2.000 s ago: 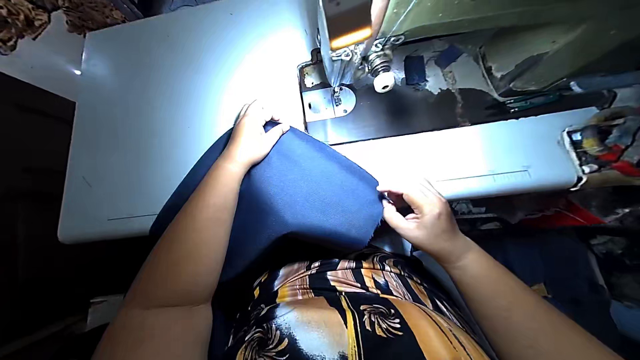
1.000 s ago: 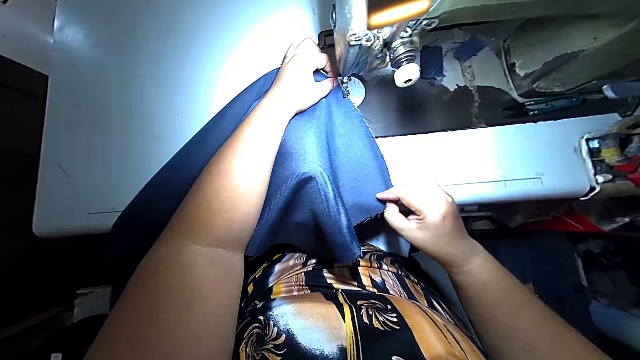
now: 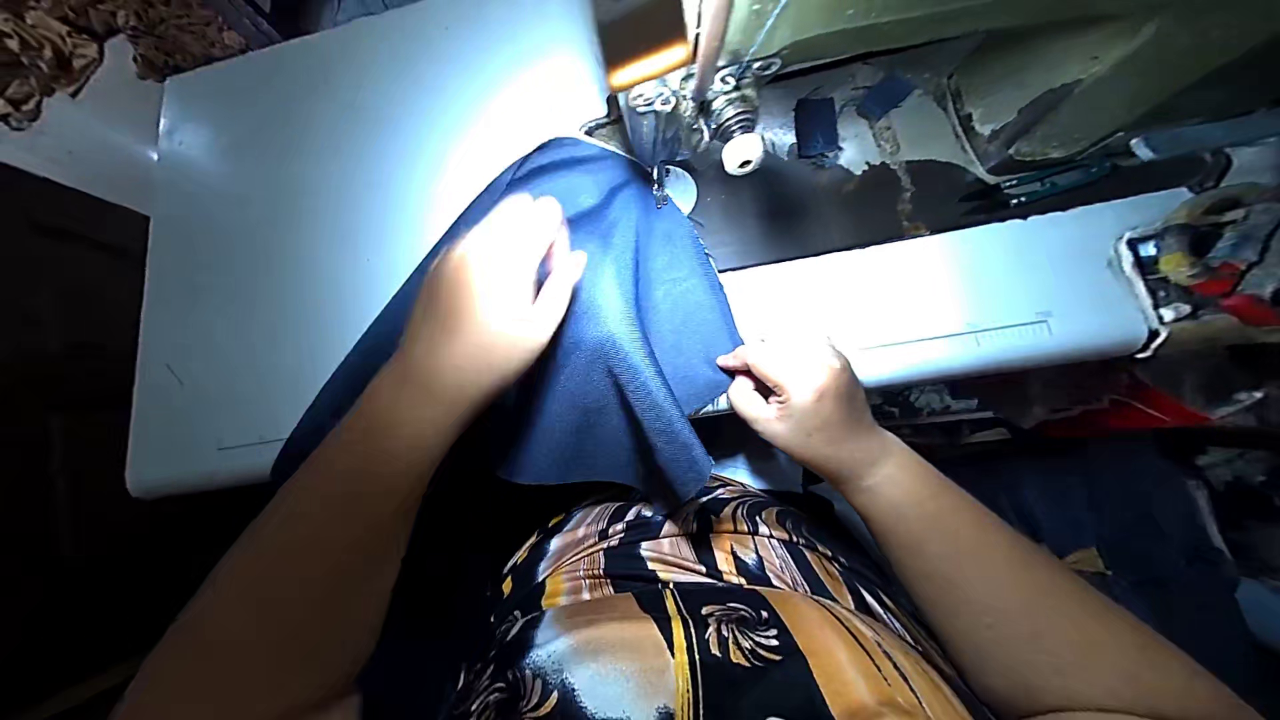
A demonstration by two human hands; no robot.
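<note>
Navy blue fabric (image 3: 610, 330) drapes over the table's front edge, with its upper edge at the presser foot (image 3: 660, 185) of a sewing machine. My left hand (image 3: 500, 280) is over the fabric, left of the foot, slightly blurred, its thumb apart from the fingers; it does not appear to pinch the cloth. My right hand (image 3: 795, 400) pinches the fabric's right edge between thumb and fingertips, nearer to me than the foot. The white knob (image 3: 742, 154) of the machine is right of the foot. The fabric's far left part is hidden under my left forearm.
The white sewing table (image 3: 270, 250) extends left and right. On the dark machine bed lie scraps of blue cloth (image 3: 817, 127) and dark thread snips (image 3: 1050, 185). A container of mixed coloured bits (image 3: 1200, 265) stands at the right. Brown crumpled material (image 3: 45, 60) is at the far left corner.
The fabric's upper edge has moved up to the presser foot. My left hand, which gripped the cloth's top edge close to the foot a second ago, has come back towards me. My right hand keeps its pinch.
</note>
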